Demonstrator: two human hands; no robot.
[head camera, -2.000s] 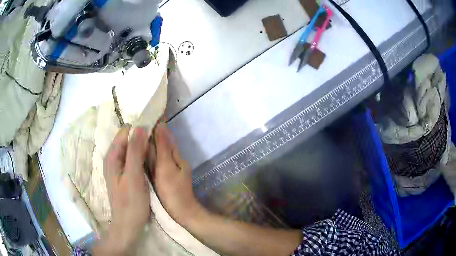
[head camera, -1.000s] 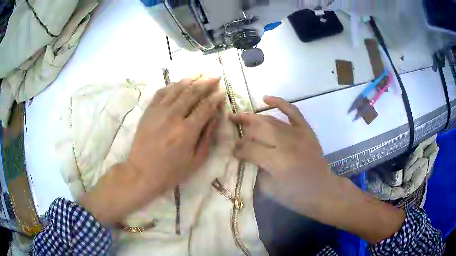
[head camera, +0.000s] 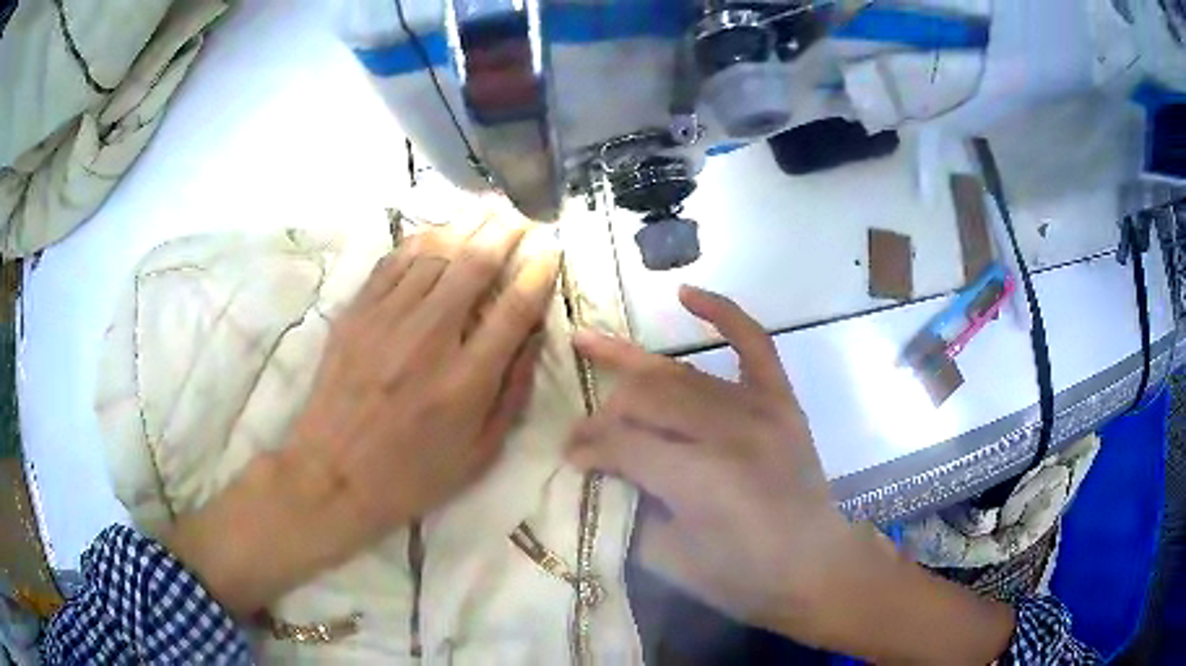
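The cream padded jacket (head camera: pixel 234 377) lies on the white table under the sewing machine head (head camera: pixel 520 117). Its metal-tooth zip (head camera: pixel 588 520) runs up its right edge toward the lit needle area, with the gold zip pull (head camera: pixel 544 553) below my hands. My left hand (head camera: pixel 403 351) lies flat on the jacket left of the zip, fingertips near the presser foot. My right hand (head camera: pixel 715 455) is on the zip edge, with index finger and thumb spread; its underside is hidden. Neither hand visibly pinches the cloth.
Pink and blue snips (head camera: pixel 962 319) lie at the right among flat brown pieces (head camera: pixel 890 263). A black pad (head camera: pixel 832 146) is behind the machine knobs. Cream cloth (head camera: pixel 78 117) is piled at the far left. A blue bin (head camera: pixel 1106 520) holding garments stands at the lower right.
Two seconds ago both hands held the jacket edge together; now they are apart and flat on it, with the zip face up. Since one second ago, the view has shifted and the hands stay similarly placed.
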